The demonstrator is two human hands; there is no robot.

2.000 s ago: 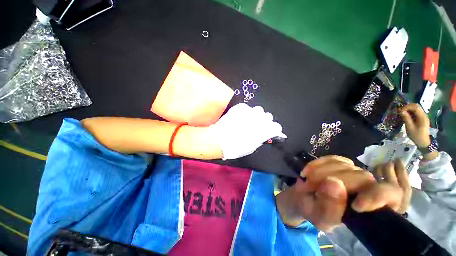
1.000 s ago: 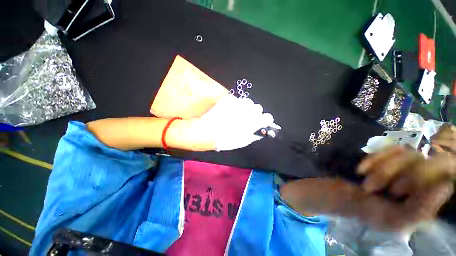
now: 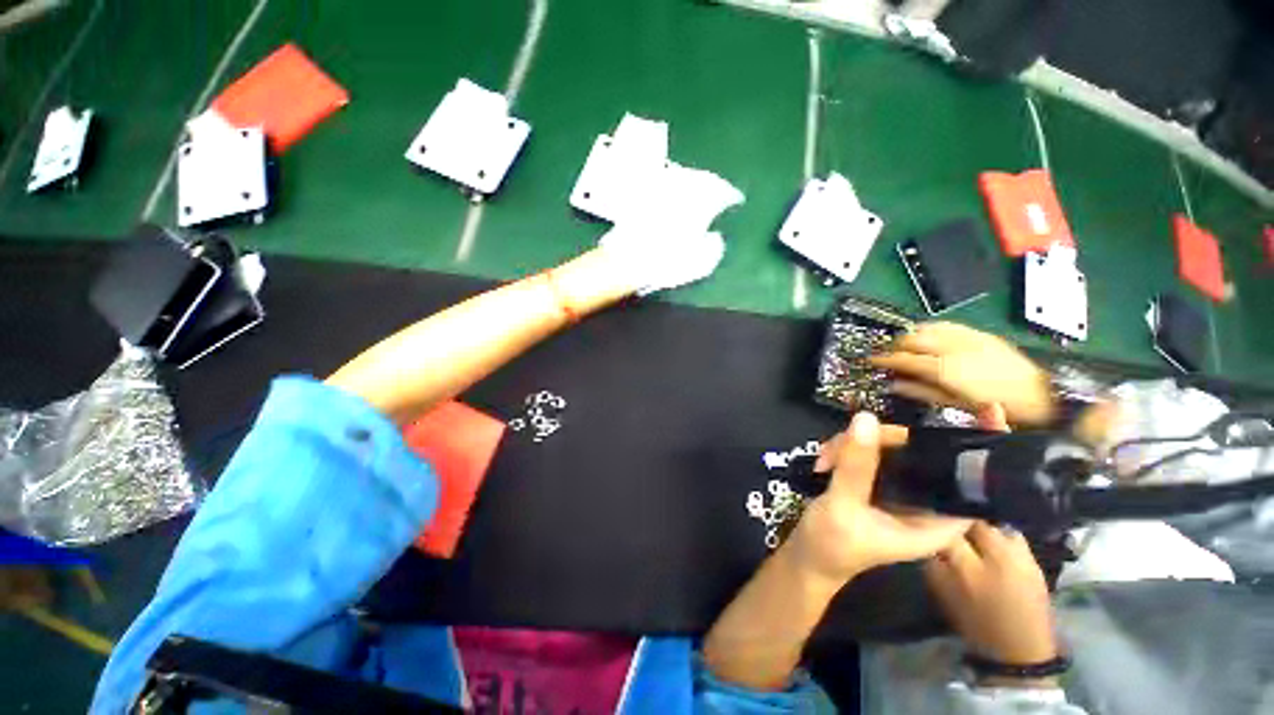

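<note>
My left hand [image 3: 668, 252], in a white glove, reaches over the near edge of the green belt. It overlaps a white mounting plate [image 3: 604, 175] with holes; whether its fingers grip the plate is hidden. My bare right hand [image 3: 845, 517] holds a thick black electric screwdriver [image 3: 950, 472] lying sideways. Small silver rings [image 3: 770, 500] lie in a loose pile just left of that hand. Another ring pile [image 3: 539, 415] lies beside the orange foam sheet [image 3: 458, 472], which my left arm partly covers.
More white plates [image 3: 470, 137], orange sheets [image 3: 284, 95] and black housings [image 3: 947, 266] lie on the belt. A hardware bin [image 3: 855, 356] stands at right. Another person's hands [image 3: 971, 366] reach there, close to my right hand. A hardware bag [image 3: 95, 454] lies left.
The view has shifted up toward the belt. My left hand has moved from beside the foam to the plate on the belt. My right hand is back from the far right, with the screwdriver.
</note>
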